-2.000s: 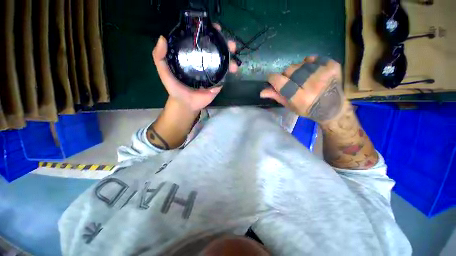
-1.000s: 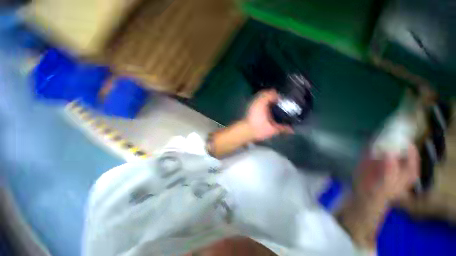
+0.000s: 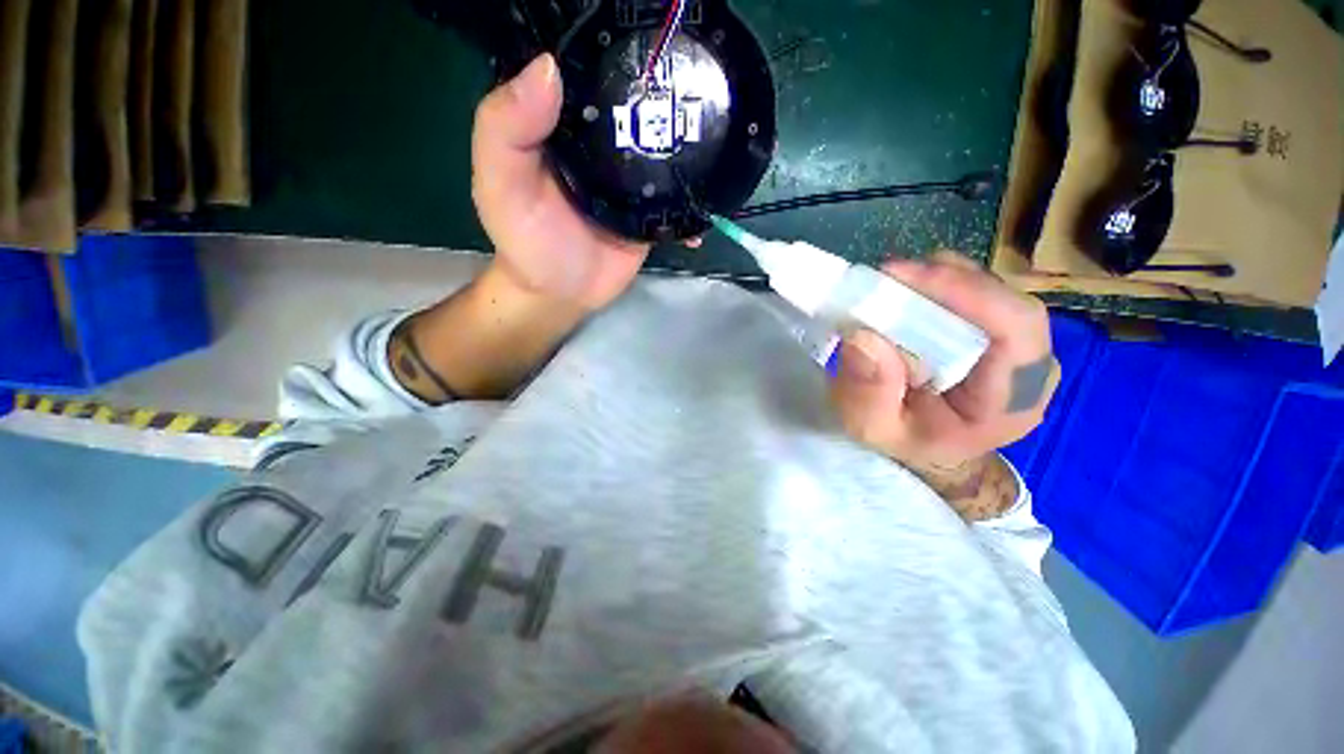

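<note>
My left hand (image 3: pixel 538 206) holds a round black ear cup (image 3: pixel 715 111) with its open side up, a bright white centre part (image 3: pixel 658 124) and red and white inner wires (image 3: pixel 668 37) inside it. A thin black boom microphone (image 3: pixel 870 196) sticks out to the right from the cup's lower rim. My right hand (image 3: pixel 943 361) grips a white glue bottle (image 3: pixel 884 317), tilted so its green-tinted tip (image 3: pixel 730 228) points at the rim by the boom's base. I cannot tell whether the tip touches the cup or whether glue is coming out.
Several finished ear cups (image 3: pixel 1138 221) with booms lie on a cardboard sheet (image 3: pixel 1268 192) at the right. Cardboard dividers (image 3: pixel 126 103) stand at the left of the dark green bench (image 3: pixel 332 133). Blue bins (image 3: pixel 1179 471) stand below the bench on both sides. Black parts lie at the top.
My right hand, empty two seconds ago, now holds the glue bottle beside the cup. The cup in my left hand appears closer and larger, with its boom now showing to the right.
</note>
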